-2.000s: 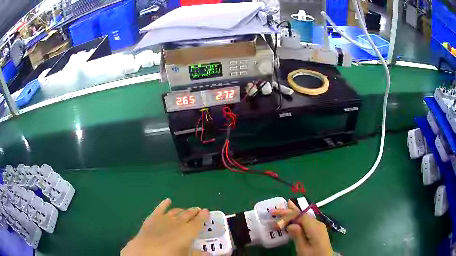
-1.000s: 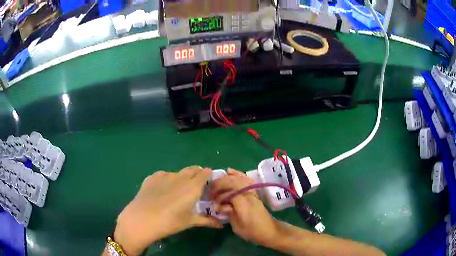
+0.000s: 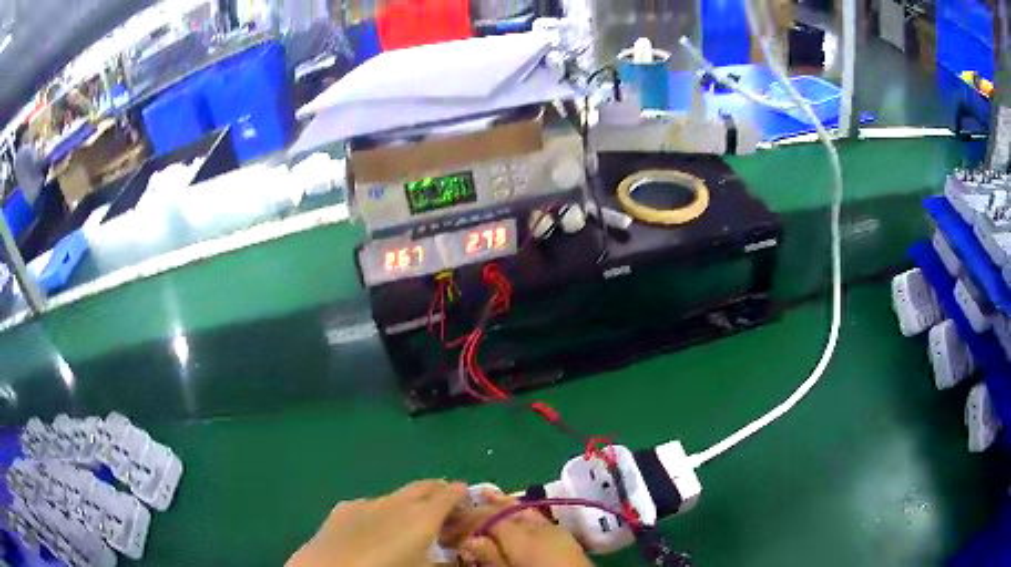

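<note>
My left hand (image 3: 383, 527) lies around the left side of a white outlet adapter (image 3: 479, 494) on the power strip, low in the picture and mostly covered. My right hand (image 3: 530, 543) pinches the end of the red test lead (image 3: 554, 503) at that adapter; the plug end is hidden by my fingers. A second adapter (image 3: 592, 476) sits further right on the power strip (image 3: 676, 474), with dark wires across it. The panel meter (image 3: 441, 253) shows two red readouts, about 2.67 and 2.73.
A grey instrument (image 3: 383, 191) with a green display and paper sheets (image 3: 432, 86) stands on the black stand (image 3: 665, 271). A tape roll (image 3: 662, 197) lies on the stand. Adapter rows stand at left (image 3: 83, 487) and right (image 3: 918, 305). A white cord (image 3: 831, 299) curves at right.
Both hands stay at the left adapter and sit lower in the picture. The view has tilted up. The readouts went from 0.00 to about 2.67 and 2.73.
</note>
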